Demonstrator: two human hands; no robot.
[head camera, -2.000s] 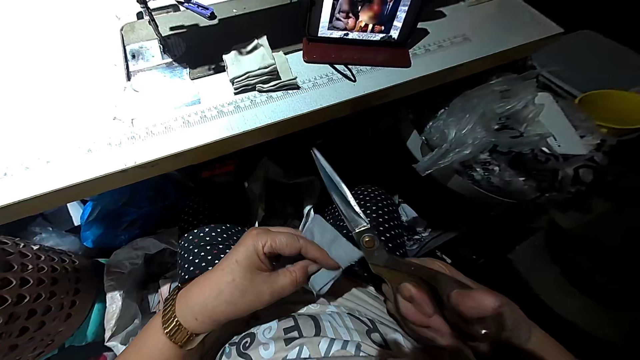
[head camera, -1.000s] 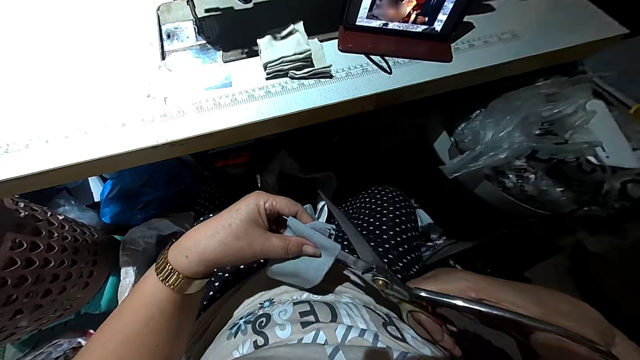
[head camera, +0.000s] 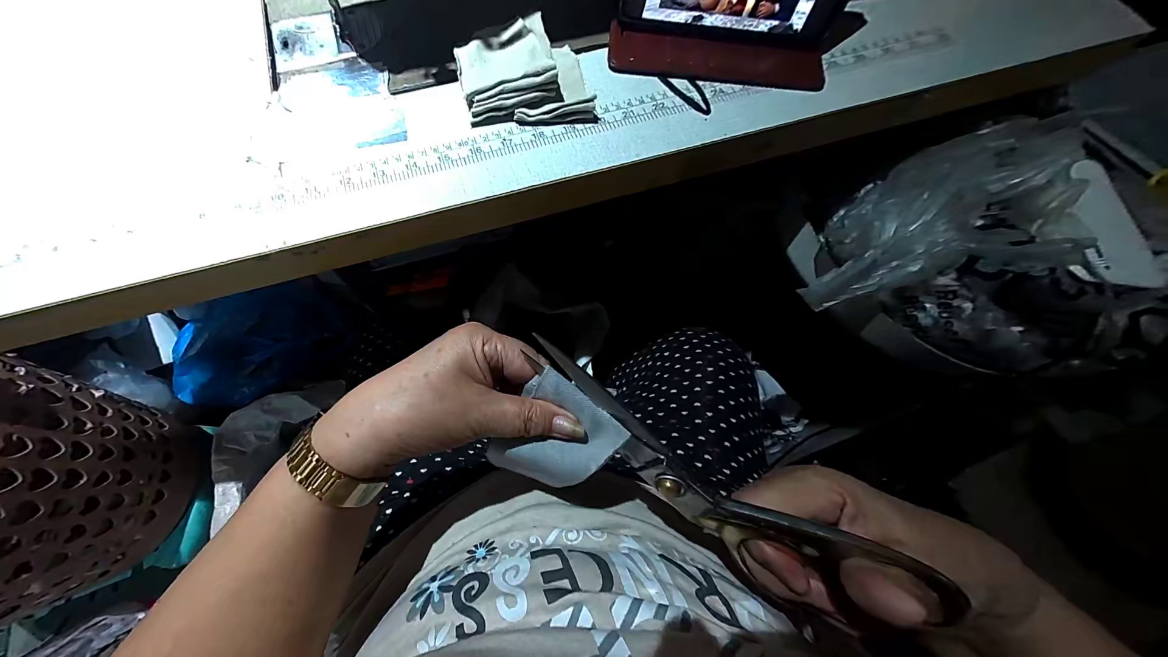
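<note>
Above my lap, my left hand (head camera: 456, 397) pinches a small light-grey fabric piece (head camera: 570, 447) between thumb and fingers; a gold-coloured watch is on that wrist. My right hand (head camera: 849, 547) has its fingers through the handles of large metal scissors (head camera: 671, 485). The scissor blades point up and left and lie at the fabric's upper right edge, near my left fingertips. How far the fabric sits between the blades is hard to tell. A stack of folded pale fabric pieces (head camera: 511, 78) rests on the table beyond.
The white table (head camera: 511, 173) has a printed ruler scale along its front edge. A device in a red stand (head camera: 716, 57) stands on it. Below are a brown perforated basket (head camera: 82, 484), a blue plastic bag (head camera: 246, 347) and clear plastic bags (head camera: 967, 210).
The scissors, upright and apart from my left fingers two seconds ago, have tilted left and now lie against the fabric. My left hand has turned the fabric. The view has shifted somewhat.
</note>
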